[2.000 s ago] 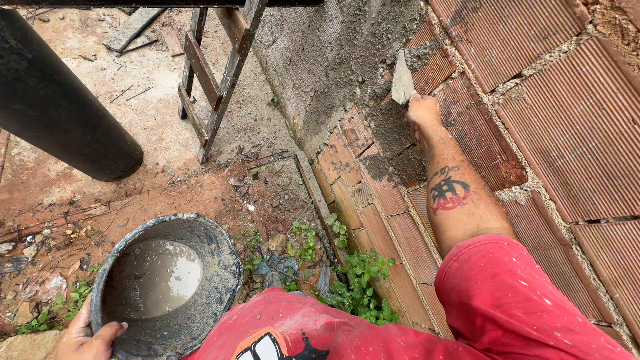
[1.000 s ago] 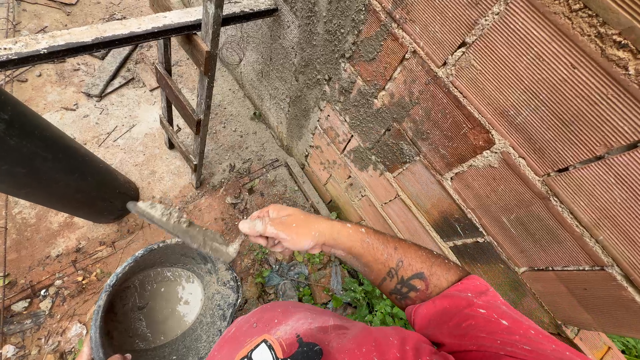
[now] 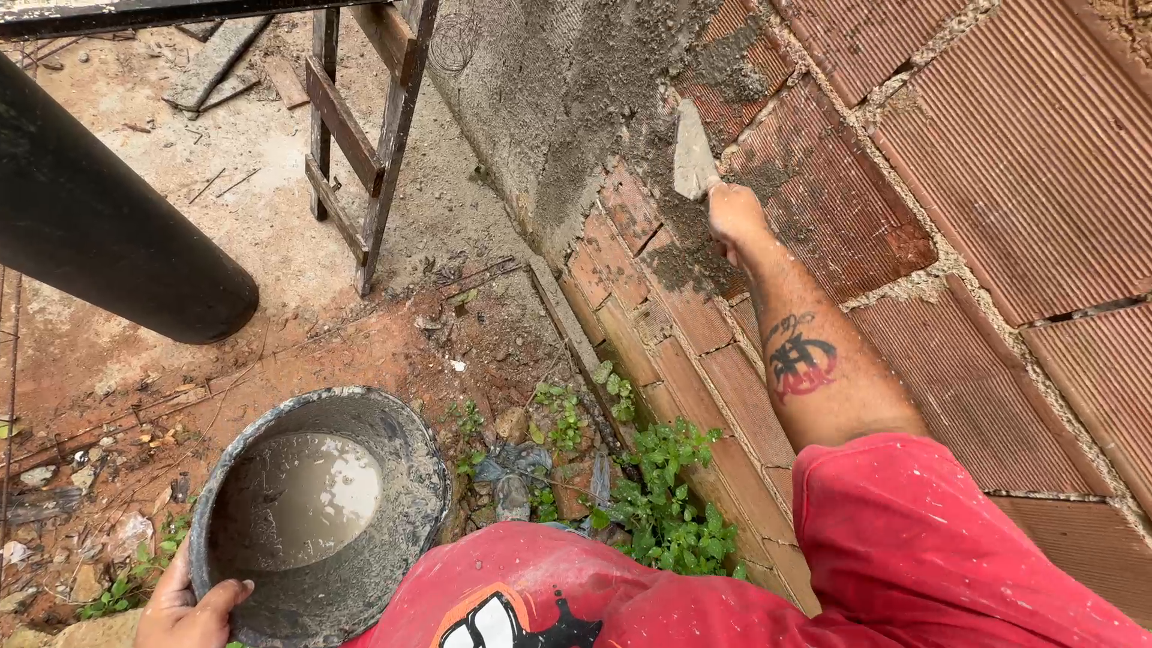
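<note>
My right hand [image 3: 740, 220] is closed around the handle of a mason's trowel [image 3: 694, 153], its blade up against the hollow clay brick wall [image 3: 828, 198]. Patches of wet grey mortar [image 3: 688, 252] cling to the bricks around the blade. At lower left my left hand [image 3: 193, 607] grips the rim of a black mortar bucket [image 3: 409, 504], thumb over the edge. Watery grey mix [image 3: 310, 499] lies inside the bucket, and mortar coats its inner wall.
Rough grey render [image 3: 576, 108] covers the wall further off. A wooden trestle [image 3: 360, 153] stands beyond, and a thick black column [image 3: 117, 207] is at left. Green weeds [image 3: 675, 495] grow at the wall's foot. Boards [image 3: 220, 67] and rubble lie on the ground.
A second ago the trowel was above the bucket with mortar on its blade; my right hand has moved it back up to the wall. The left hand remains at the bucket.
</note>
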